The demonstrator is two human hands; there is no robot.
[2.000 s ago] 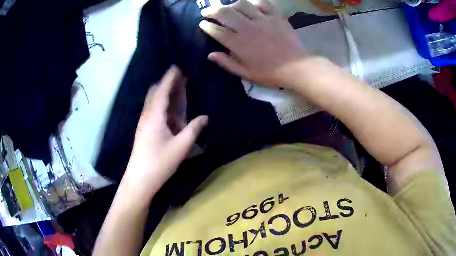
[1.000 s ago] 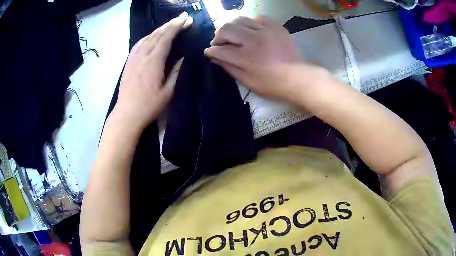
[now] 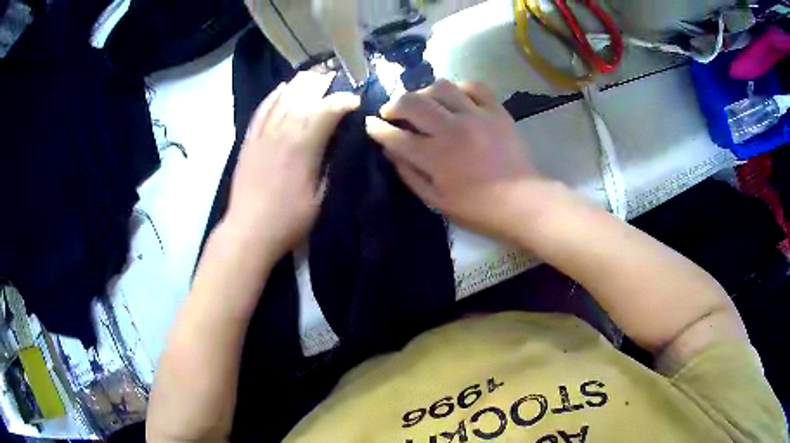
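The black garment piece (image 3: 381, 234) runs from my lap up to the lit needle area of the sewing machine (image 3: 303, 22). My left hand (image 3: 286, 156) lies on the cloth left of the presser foot, its fingertips close to it. My right hand (image 3: 459, 151) has bent fingers and pinches the cloth edge just right of and below the needle area. The needle tip and the cloth under the foot are hidden by fingers and glare.
A black work pile (image 3: 65, 173) lies at the left. Snips with red and orange loops (image 3: 589, 35) lie right of the machine, a white strap (image 3: 606, 156) hanging below. A blue tray (image 3: 710, 108) with a clear bottle (image 3: 754, 117) stands at the right edge.
The view has shifted up, showing more of the machine head. My left hand first came onto the cloth from the lower left, and both hands now sit closer together at the needle.
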